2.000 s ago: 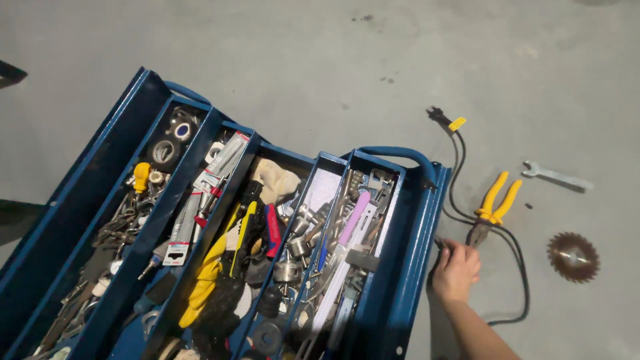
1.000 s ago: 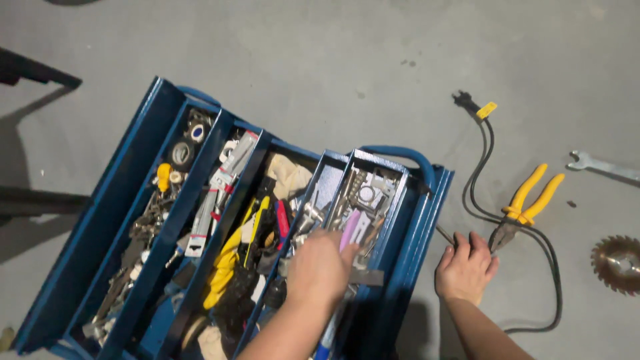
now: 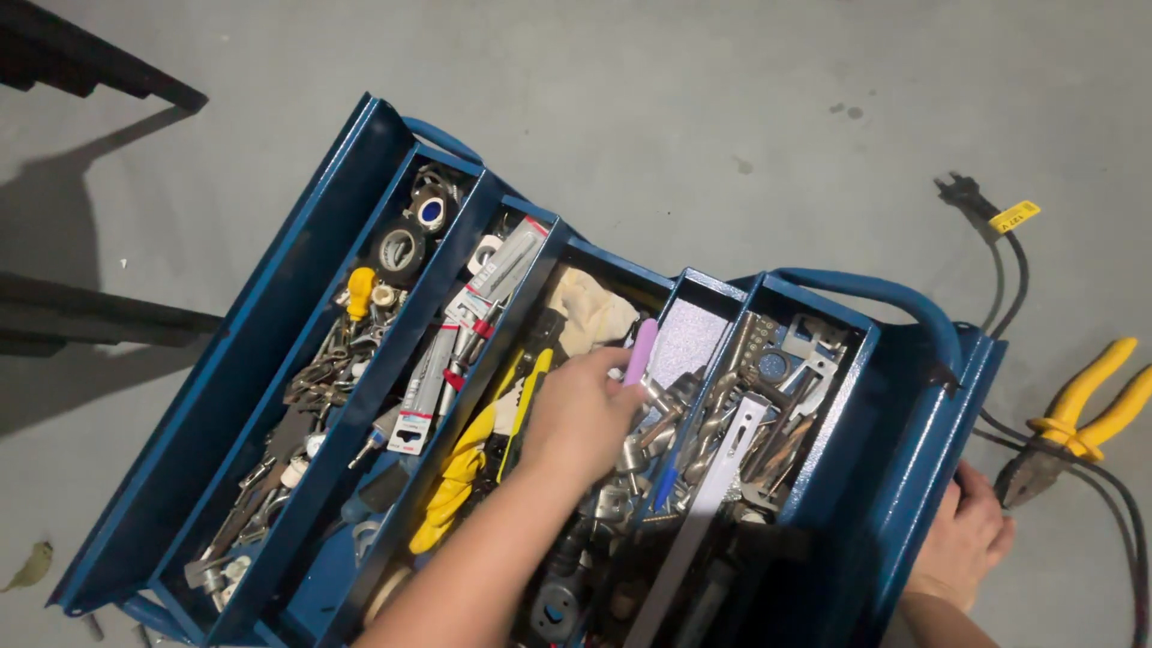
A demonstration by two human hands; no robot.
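My left hand point(image 3: 580, 418) is over the middle of an open blue metal cantilever toolbox point(image 3: 936, 450), closed around an object with a purple handle point(image 3: 641, 351); its other end is hidden. Under and beside this hand lie yellow gloves point(image 3: 450, 495), a pale cloth point(image 3: 589, 310) and metal sockets and fittings. Drill bits point(image 3: 790, 450) and a long metal bar point(image 3: 697, 531) are in the right trays. My right hand point(image 3: 963, 540) rests low against the toolbox's right outer side, its fingers partly hidden. Just right of it are yellow-handled pliers point(image 3: 1066, 423) on the floor.
A black power cord point(image 3: 1021, 279) with a yellow tag runs along the floor right of the toolbox. Rolls of tape point(image 3: 400, 252) and loose hardware fill the left trays. Dark legs point(image 3: 108, 310) of some furniture stand at left. A raised blue handle point(image 3: 882, 292) borders the right trays.
My left hand came into view over the right trays, then moved left with the purple-handled object, which lay in a right tray before. My right hand stays beside the toolbox. The view has shifted.
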